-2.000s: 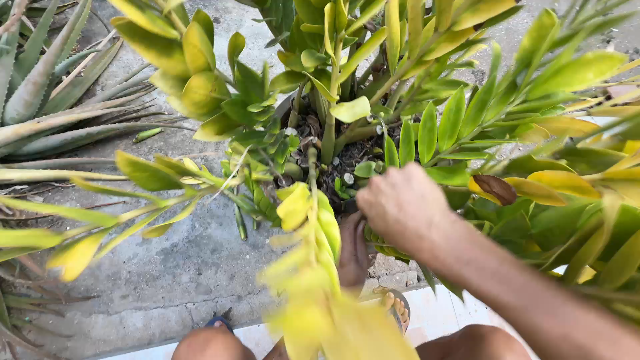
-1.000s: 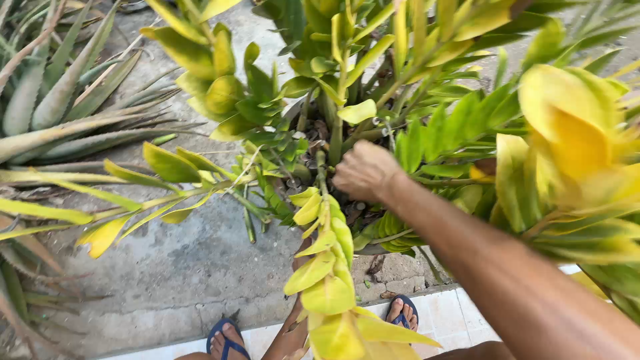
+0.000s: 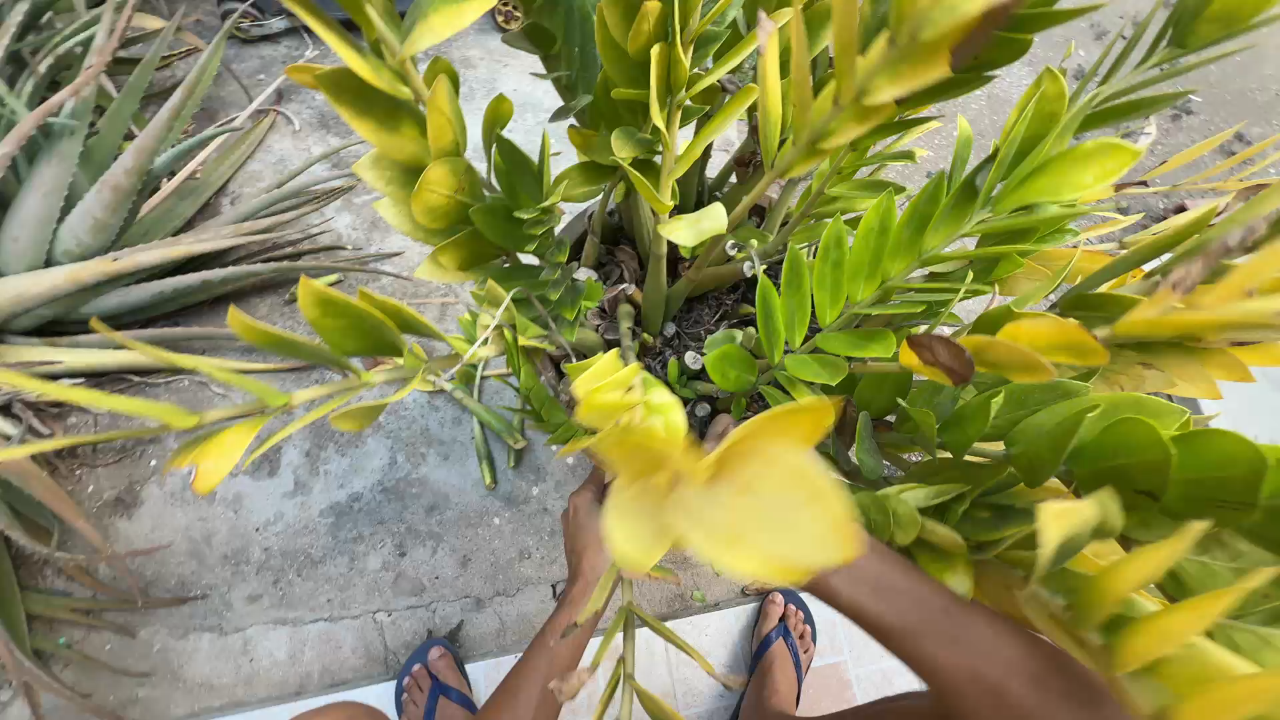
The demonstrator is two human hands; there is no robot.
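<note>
A leafy potted plant (image 3: 655, 240), which looks like a ZZ plant with green and yellowing leaves, fills the middle and right. One yellow-leaved stem (image 3: 730, 490) leans toward me, its near leaves blurred. Low at the plant's near side is my left hand (image 3: 585, 525), its fingers hidden behind the leaves. Most of my right hand (image 3: 720, 430) is covered by the yellow leaves; its forearm comes in from the lower right. What either hand touches cannot be seen. Dark soil (image 3: 710, 320) with dry litter shows between the stem bases.
Spiky aloe plants (image 3: 100, 200) stand at the left on rough concrete (image 3: 330, 520). A yellow-green stem (image 3: 330, 395) stretches left over the concrete. My feet in blue flip-flops (image 3: 435, 690) are near pale tiles (image 3: 700, 640) at the bottom. More yellowing branches spread at the right.
My right hand, in plain sight over the soil a second ago, has moved down toward me behind the yellow leaves. The leaning stem's leaves now cover more of the middle.
</note>
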